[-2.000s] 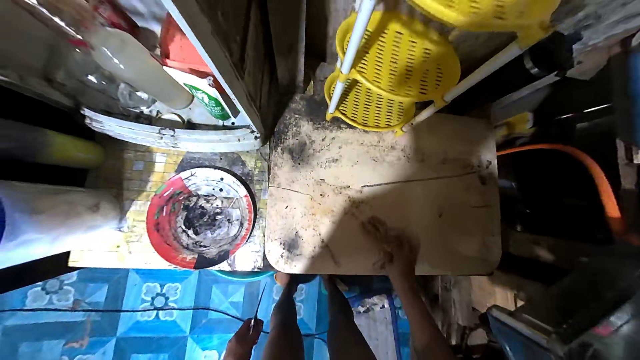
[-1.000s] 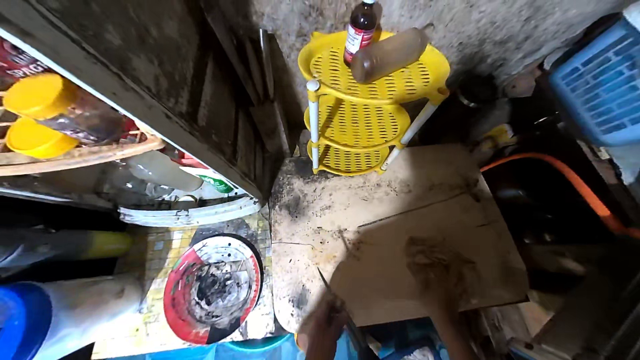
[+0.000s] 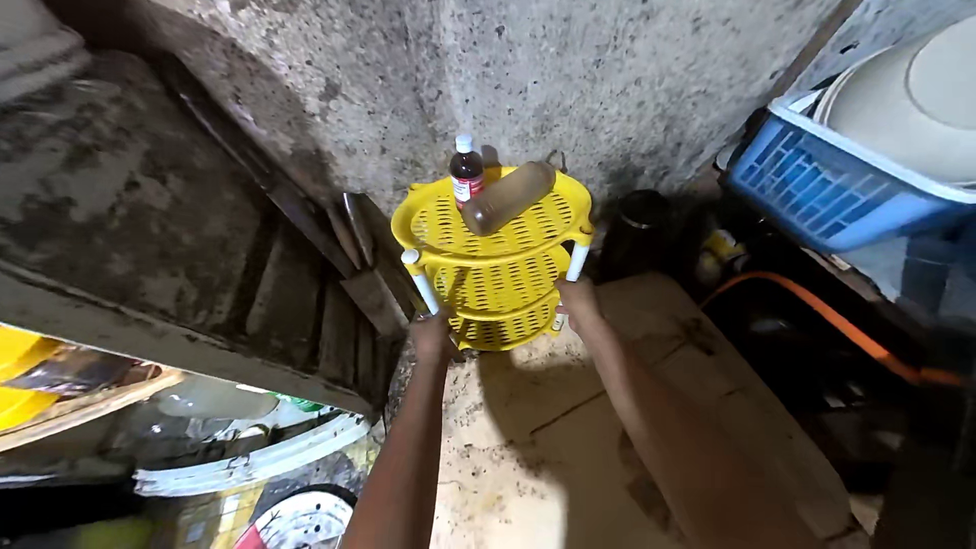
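Observation:
A yellow plastic tiered rack (image 3: 503,290) with white posts stands against the concrete wall. My left hand (image 3: 431,335) is closed at its left white post, with something thin and dark beside the fingers that I cannot make out. My right hand (image 3: 577,299) grips the right white post. On the top tier a dark bottle with a white cap (image 3: 466,169) stands upright, and a cloudy brownish bottle (image 3: 508,198) lies on its side against it. Below the rack spreads a dirty tan board (image 3: 496,457) strewn with dark crumbs.
A wooden cabinet (image 3: 191,305) rises on the left, with long tools leaning beside it. A red and white basin (image 3: 305,522) sits at the lower left. To the right are a blue plastic basket (image 3: 839,168) with pale containers, an orange curved strip (image 3: 839,324) and a dark jar (image 3: 642,210).
The right hand has left the board, where it held a crumpled brownish cloth or similar thing, and is now on the rack's post. The left hand has moved up to the other post. The view has swung upward.

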